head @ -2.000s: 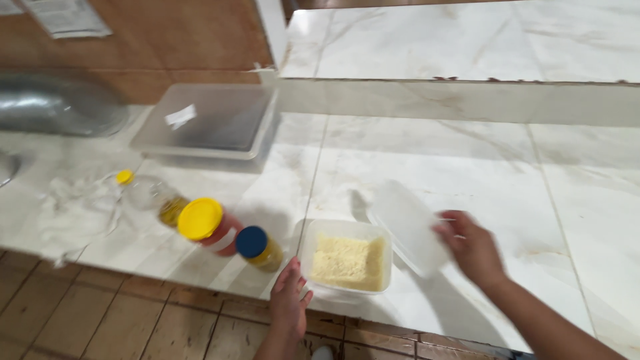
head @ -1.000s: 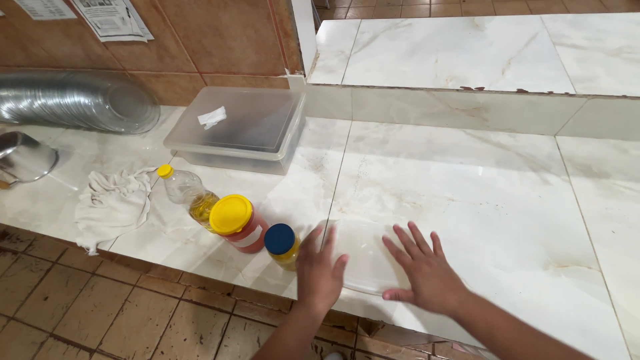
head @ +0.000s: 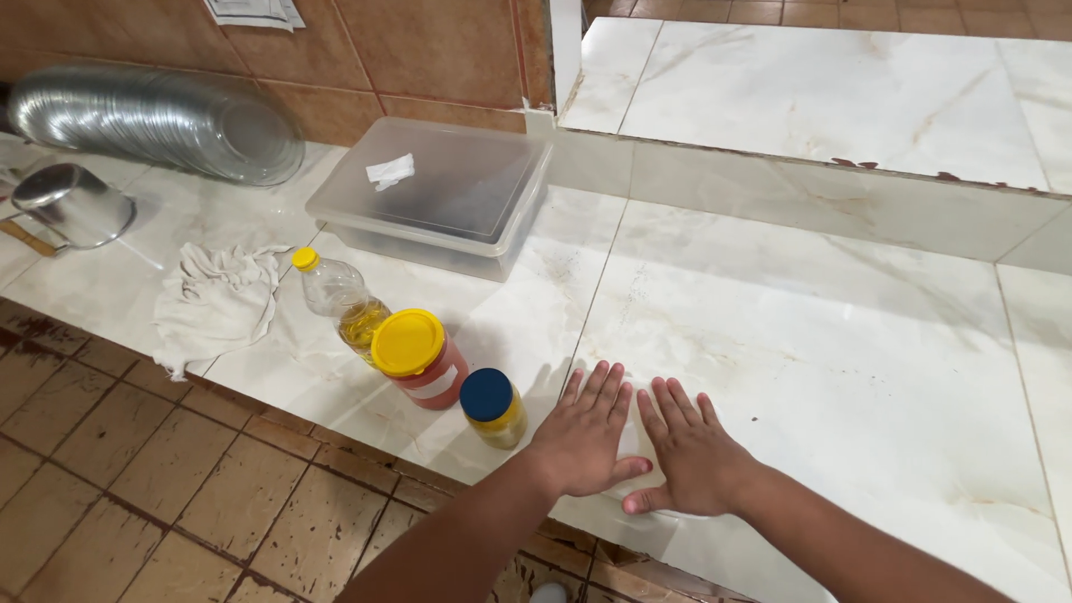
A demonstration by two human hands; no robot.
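Note:
My left hand (head: 586,435) and my right hand (head: 695,452) lie flat, palms down and side by side, on the whitish lid (head: 632,427) of a plastic container near the counter's front edge. The hands hide most of the lid and the container's contents. Left of my left hand stands a small jar with a dark blue lid (head: 487,394) and yellowish contents. Beside it are a red-filled plastic jar with a yellow lid (head: 408,342) and a clear bottle (head: 335,289) with a yellow cap, partly filled with yellow liquid.
A lidded clear plastic box (head: 444,180) stands by the tiled wall. Farther left are a crumpled white cloth (head: 219,306), a metal pot (head: 75,205) and a long row of stacked clear round lids or plates (head: 159,121). A raised marble-look ledge (head: 804,92) runs behind the counter.
Two seconds ago the container of grated pale yellow food was uncovered, with my right hand holding its lid. The lid now covers it, and my hands have come closer together on top.

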